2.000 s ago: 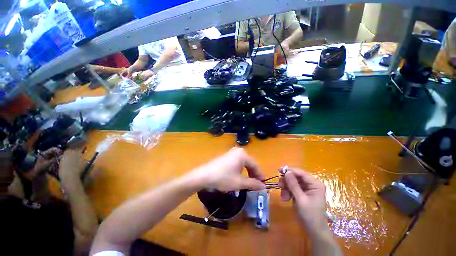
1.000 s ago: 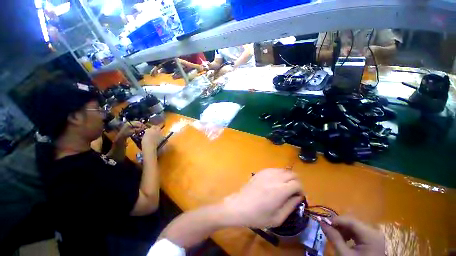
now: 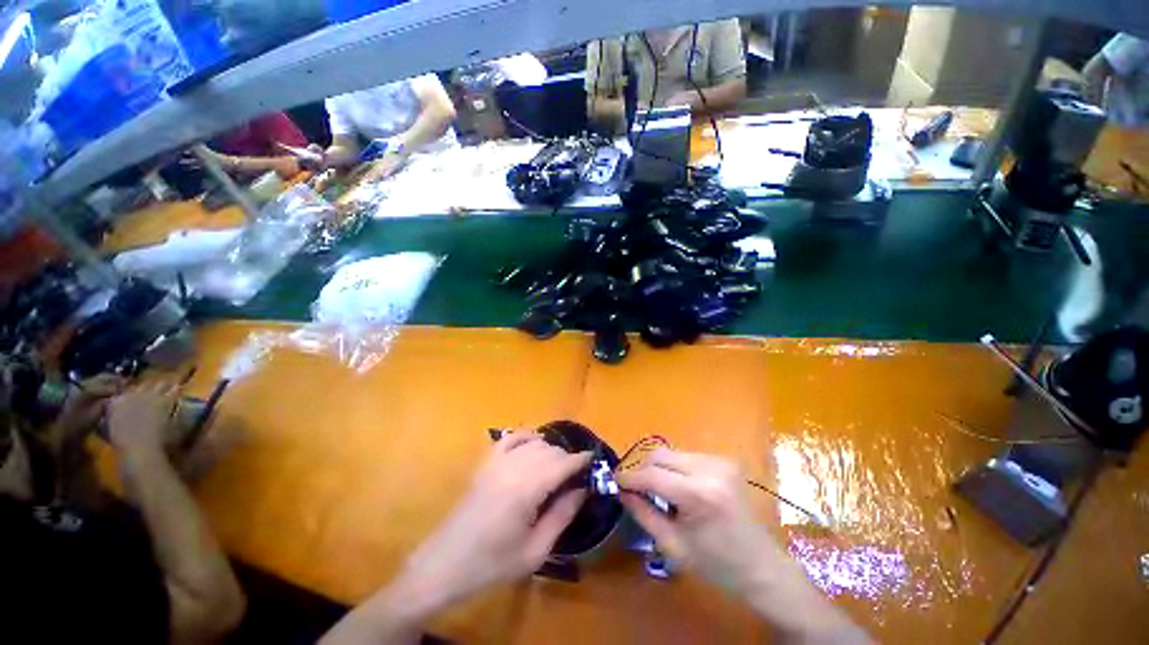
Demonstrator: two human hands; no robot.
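Note:
A round black housing [image 3: 582,534] stands on the orange bench in front of me, partly hidden by my hands. My left hand [image 3: 514,494] is over its left side, fingertips at a small white connector [image 3: 605,478] above the opening. My right hand [image 3: 691,502] pinches at the same connector from the right. Thin red and black wires [image 3: 645,445] loop up behind my right fingers. A silver-grey block [image 3: 655,563] sits right of the housing, mostly covered by my right hand. Which fingers bear the connector is too small to tell apart.
A heap of glossy black parts [image 3: 655,271] lies on the green strip [image 3: 441,296], with a white plastic bag [image 3: 374,287] left of it. Another black unit [image 3: 1099,388] with a grey block [image 3: 1016,494] is at right. A worker's arm [image 3: 170,529] is at left; others sit opposite.
The view swung left, then back. My hands have come together over the housing opening; two seconds ago they held wires stretched to its right.

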